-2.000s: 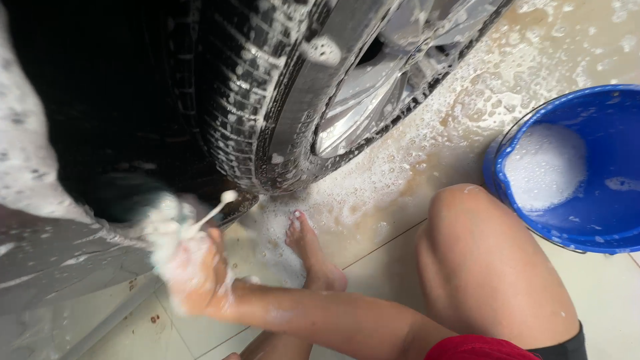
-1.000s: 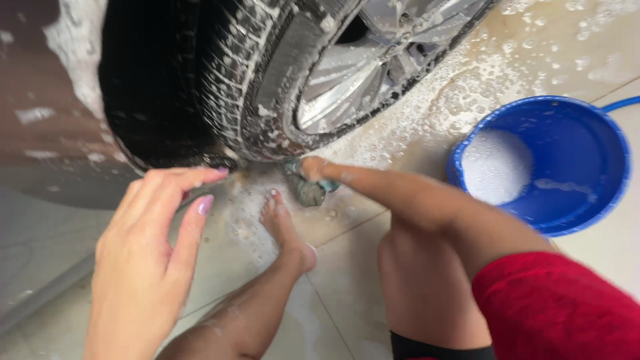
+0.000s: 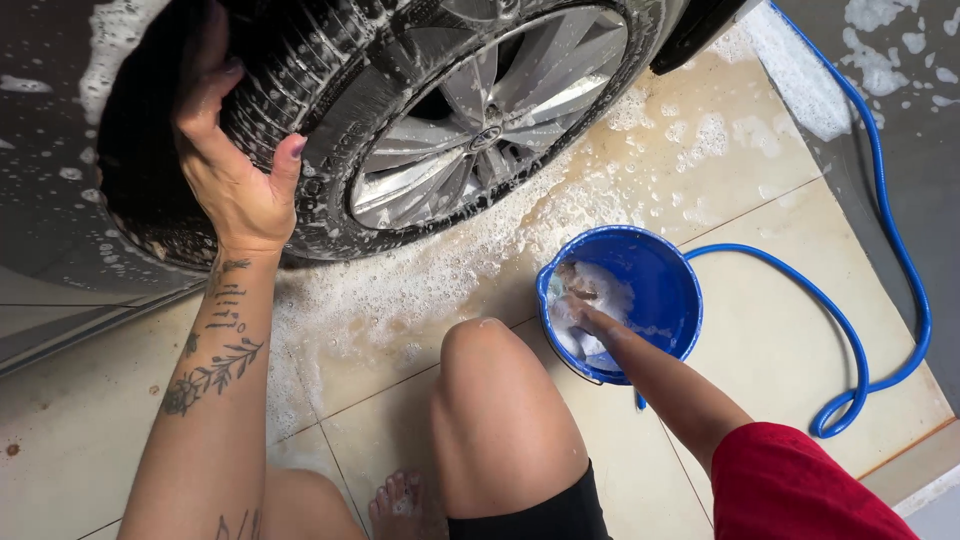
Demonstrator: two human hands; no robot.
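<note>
My left hand (image 3: 244, 176) rests against the tread of a soapy car tire (image 3: 330, 142), its fingers reaching up into the dark wheel arch, thumb apart. It holds nothing that shows. My right hand (image 3: 576, 309) is down inside a blue plastic bucket (image 3: 679, 300), among white suds (image 3: 611, 296). A pale, wet cloth or sponge (image 3: 556, 289) shows beside its fingers; foam and the hand partly hide it. The silver alloy wheel (image 3: 484, 139) carries foam flecks and faces the bucket.
A blue hose (image 3: 877, 157) runs down the right side and loops near the bucket. Foam and water lie on the beige floor tiles (image 3: 750, 300). The foam-spotted car body (image 3: 45, 187) is at the left. My bent knee (image 3: 487, 360) is between car and bucket.
My right hand has moved from beside the bottom of the tire into the bucket. The left hand has gone up to the tire tread. The view has shifted toward the right.
</note>
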